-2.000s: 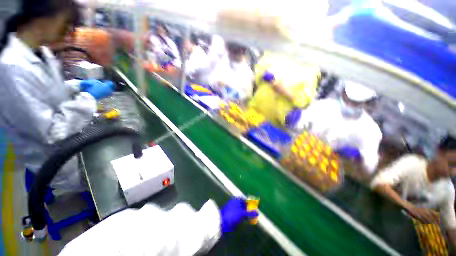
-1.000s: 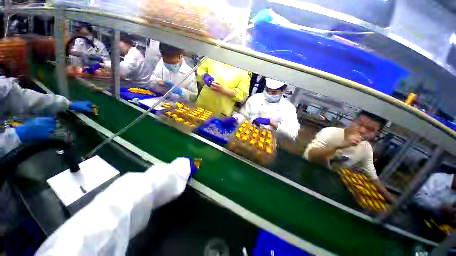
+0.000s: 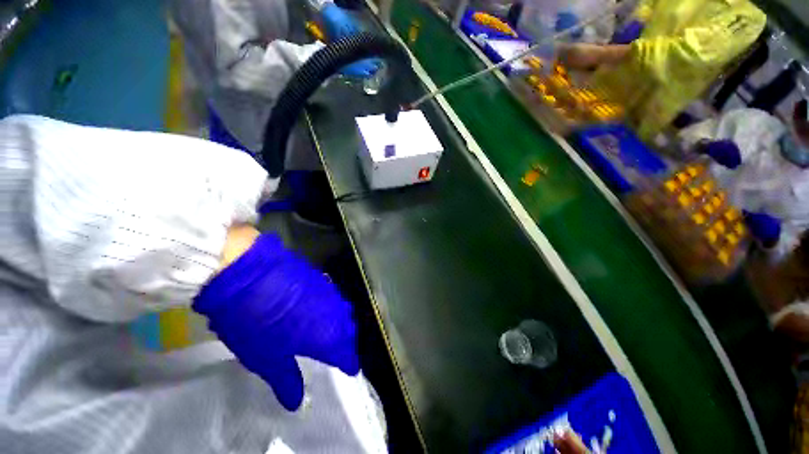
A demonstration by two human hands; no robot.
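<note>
My left hand (image 3: 279,315), in a purple-blue glove, is in front of my white coat, left of the bench edge. Its thumb stands apart from the fingers and no held thing shows. My right hand (image 3: 569,442) shows only as bare fingertips at the bottom edge, over the blue tray (image 3: 612,399); the rest is cut off, so its grip cannot be told. Small white parts lie in the tray. A yellow unit (image 3: 534,174) lies on the green belt, slightly blurred.
A clear cup (image 3: 530,344) lies beside the blue tray. A white box (image 3: 399,149) with a black hose (image 3: 306,84) stands farther up the bench (image 3: 426,266). Neighbours in white and yellow, with trays of yellow units (image 3: 701,208), are across the belt (image 3: 585,244).
My left hand has come back from over the belt to in front of my body, without the yellow unit. The view has turned down and left. Right fingertips now show at the tray.
</note>
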